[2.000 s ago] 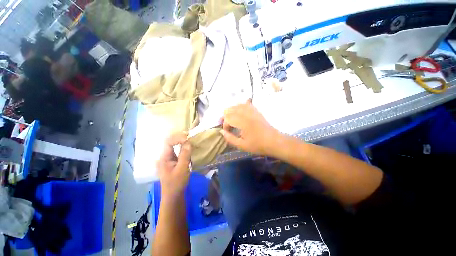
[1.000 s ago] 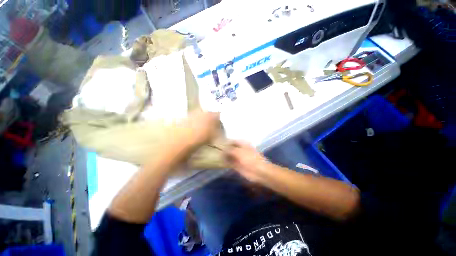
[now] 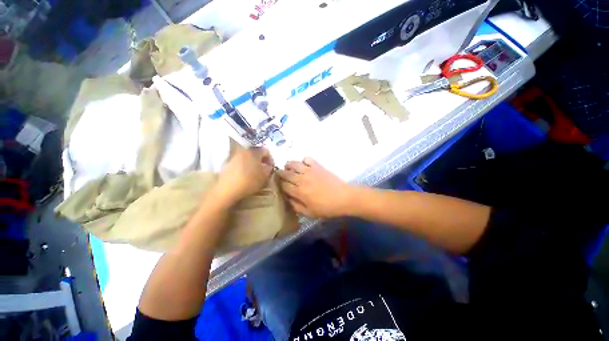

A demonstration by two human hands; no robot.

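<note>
The khaki garment body (image 3: 167, 206) lies crumpled on the white table, left of and below the needle area, with one end at the table's front edge. The white lining (image 3: 107, 136) shows among its folds. My left hand (image 3: 248, 172) pinches the khaki cloth just below the presser foot (image 3: 272, 130) of the lockstitch machine (image 3: 320, 66). My right hand (image 3: 310, 188) holds the edge of the same cloth close beside it, fingers bent. The fingertips of both hands nearly meet. The exact seam between them is too small to tell.
Right of the needle lie a dark square plate (image 3: 325, 102), khaki offcuts (image 3: 379, 95), a small loose strip (image 3: 370, 130) and scissors (image 3: 473, 86) with red and yellow handles. A parts tray (image 3: 497, 56) is at the right end. Blue bins (image 3: 224, 313) stand below the table.
The khaki cloth has been spread over the white lining and its edge brought up to the presser foot. Both hands have moved from near the table's front edge toward the needle. The view has shifted.
</note>
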